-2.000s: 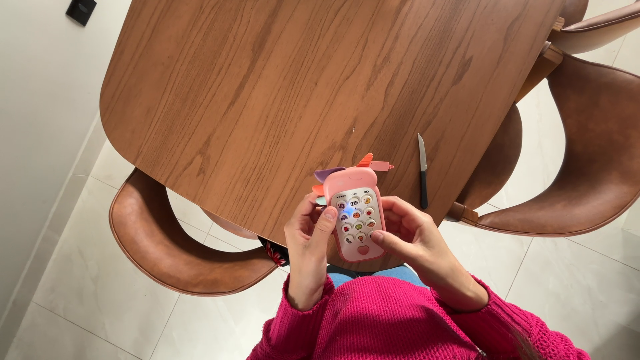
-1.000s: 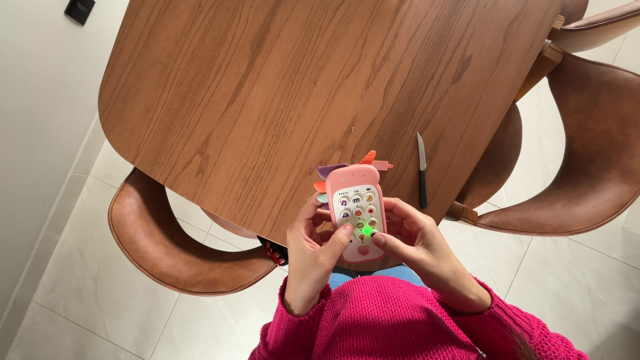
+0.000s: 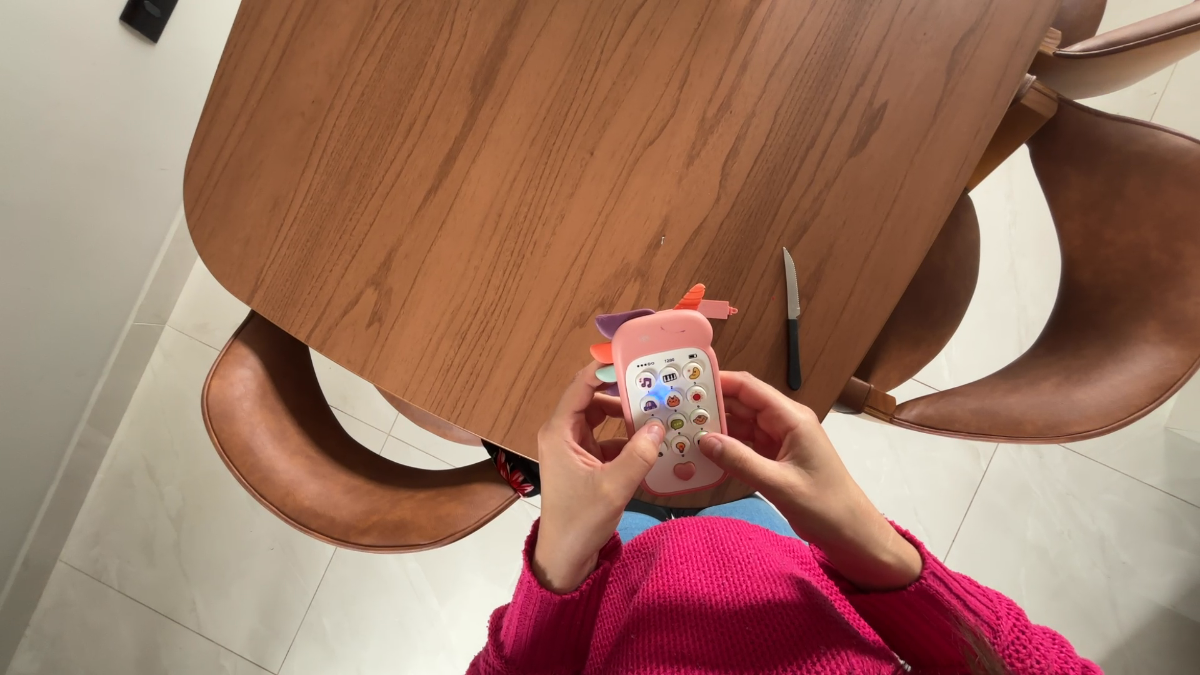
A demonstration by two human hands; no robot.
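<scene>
Both my hands hold a pink toy phone (image 3: 677, 403) over the near edge of the wooden table. It has a white keypad with round picture buttons, a heart button at the bottom and a blue light glowing near the upper left buttons. Colourful fins stick out at its left side, with an orange horn shape at the top. My left hand (image 3: 592, 469) grips the left side, its thumb on the lower left keys. My right hand (image 3: 797, 459) grips the right side, thumb at the lower right keys. Fingers behind the toy are partly hidden.
A knife (image 3: 793, 319) with a black handle lies on the wooden table (image 3: 525, 187), right of the toy, blade pointing away. One brown leather chair (image 3: 375, 497) stands at the left; another brown chair (image 3: 1116, 281) and further seats are along the right edge.
The light on the toy has changed from green, low on the keypad, to blue near its upper left. My left thumb has shifted slightly on the keys. Both hands keep hold of the toy.
</scene>
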